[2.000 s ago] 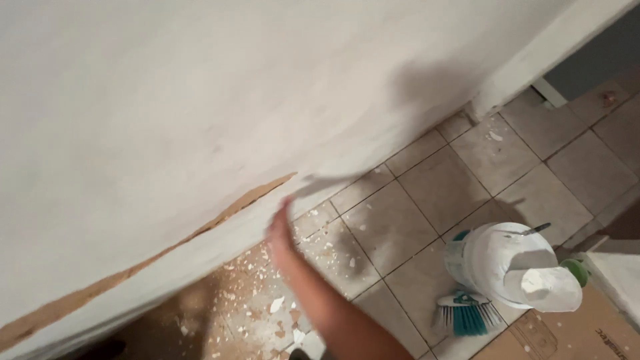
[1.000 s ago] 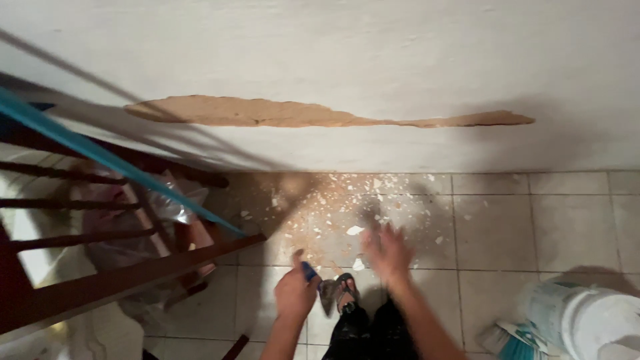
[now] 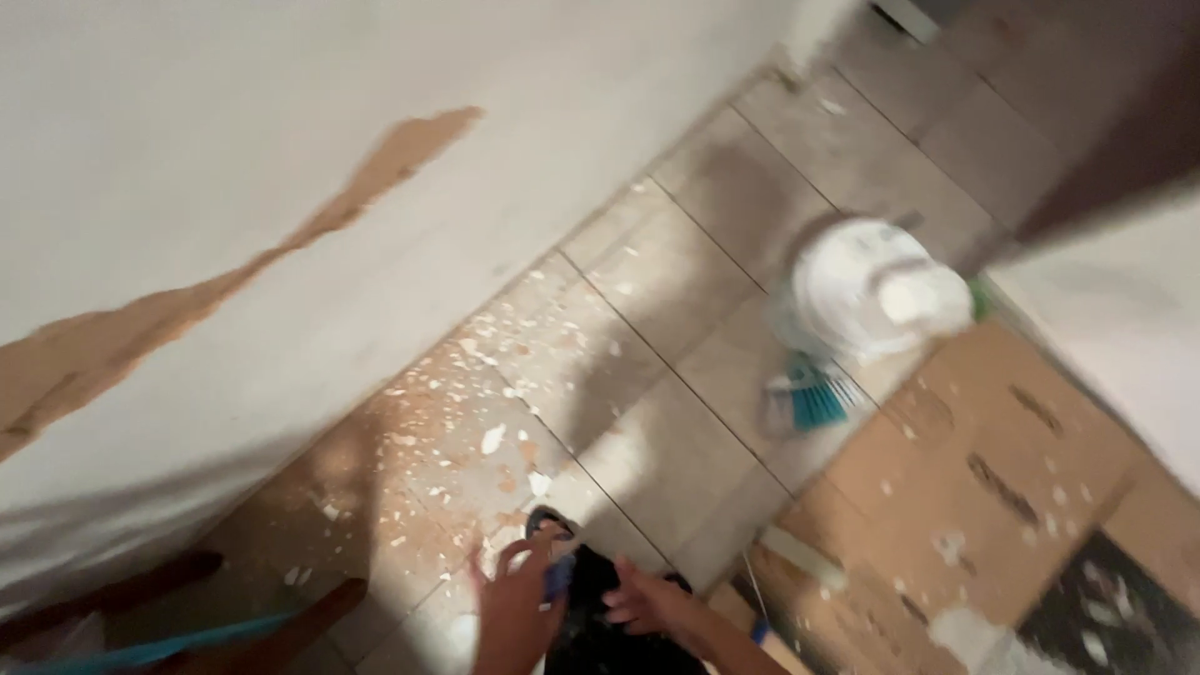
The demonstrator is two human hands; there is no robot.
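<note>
My left hand [image 3: 516, 595] is at the bottom centre of the head view, closed around a small blue object [image 3: 558, 577] whose kind is too blurred to tell. To its right is my right hand [image 3: 647, 600], empty, its fingers apart in front of my dark trousers [image 3: 600, 623]. Beyond both hands rises a white wall [image 3: 525, 84] with a long strip of bare brown under-surface [image 3: 272, 253] where the coating is gone. White and brown flakes [image 3: 492, 439] lie on the floor tiles along its foot.
A white bucket [image 3: 844, 272] stands at the right, a teal-bristled brush [image 3: 817, 398] beside it. Stained cardboard [image 3: 900, 487] covers the floor at lower right. Dark wooden furniture legs [image 3: 319, 614] and a light-blue pole [image 3: 187, 642] are at lower left.
The view has swung right since one second ago. Both hands are nearer each other and lower in the picture. Two seconds ago one arm reached towards the wall's foot.
</note>
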